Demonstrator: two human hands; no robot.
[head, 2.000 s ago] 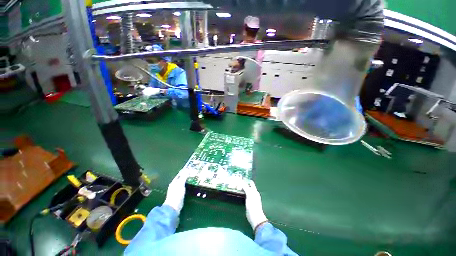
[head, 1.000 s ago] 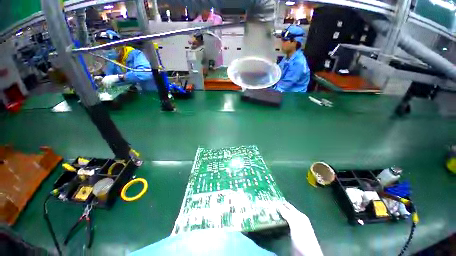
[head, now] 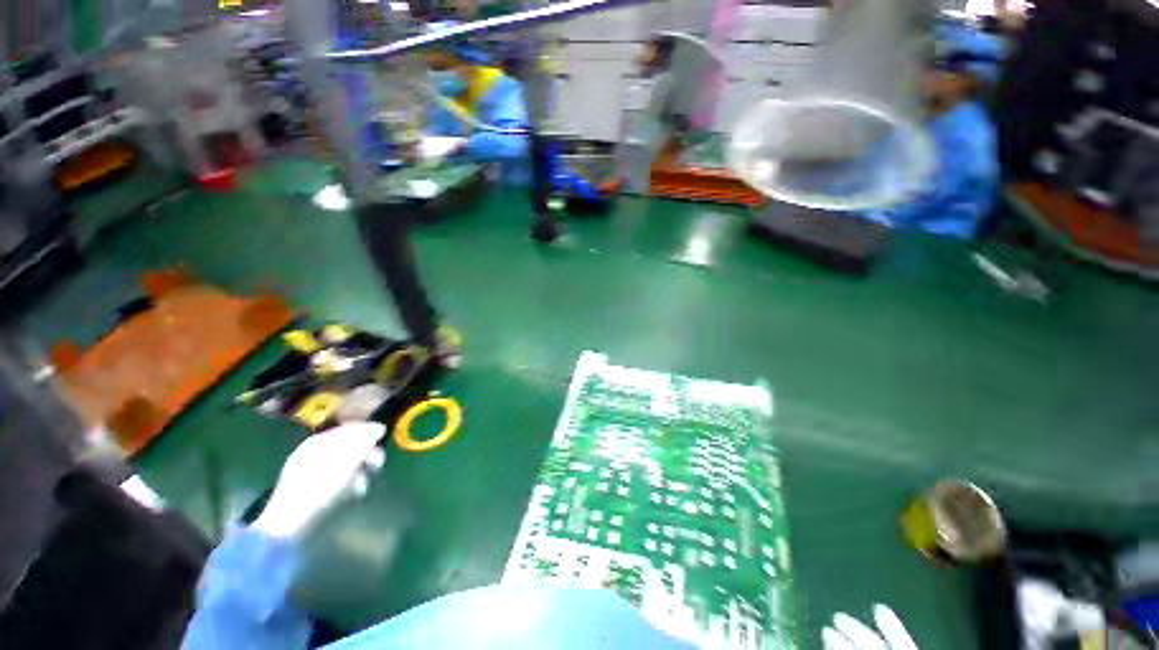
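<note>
A green circuit board (head: 661,495) with dense silver-white solder points lies on the green bench in front of me, its near end hidden by my blue smock. My left hand (head: 320,480), in a white glove, is off the board at the near edge of the black left toolbox (head: 369,349). Its fingers are bent and blurred; whether they hold anything cannot be told. My right hand (head: 871,631), also white-gloved, is cut off by the bottom edge. Its visible fingers are apart, just right of the board, with nothing seen in them.
A yellow tape ring (head: 427,423) lies right of my left hand. An orange-brown carrier (head: 172,356) is at the left. A yellow tin (head: 956,522) and black parts box (head: 1068,571) are at the right. A metal post stands behind the toolbox; a clear hood (head: 833,152) hangs ahead. Coworkers sit across.
My left hand has come into view near the left toolbox. My right hand is lower and off the board's edge. The view has turned left, shifting the bench items rightward.
</note>
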